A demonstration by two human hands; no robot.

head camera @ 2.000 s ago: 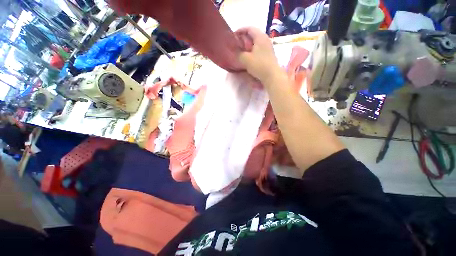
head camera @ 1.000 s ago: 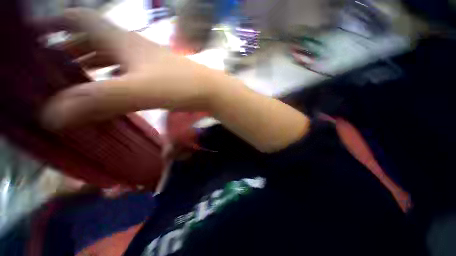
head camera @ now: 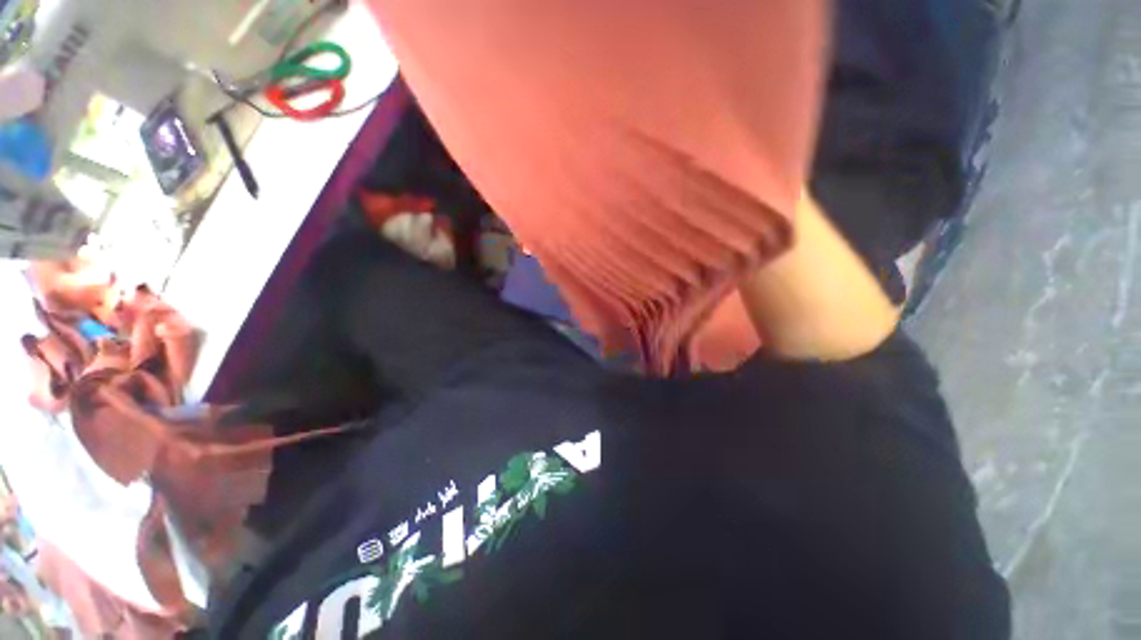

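Note:
A thick layered stack of salmon garment panels (head camera: 651, 138) hangs across the top centre, its fanned edges towards my chest. My bare right forearm passes behind the stack, which hides my right hand. My left hand is not visible. A bunch of crumpled salmon pieces and ties (head camera: 138, 388) lies at the left, with a small light blue scrap (head camera: 94, 330) among them. A white panel (head camera: 88, 506) lies beside and partly under that bunch.
The white machine table (head camera: 269, 206) runs along the left, with red and green scissors (head camera: 307, 96), a thin black stick (head camera: 238, 156) and a phone (head camera: 172, 148). Part of a sewing machine (head camera: 63, 63) shows at the upper left. Dark cloth (head camera: 907, 100) lies behind the stack. The grey floor (head camera: 1051, 325) is at the right.
The view has swung right, away from the sewing table. The salmon stack has moved from the left to the top centre. My right hand, visible earlier, is now hidden.

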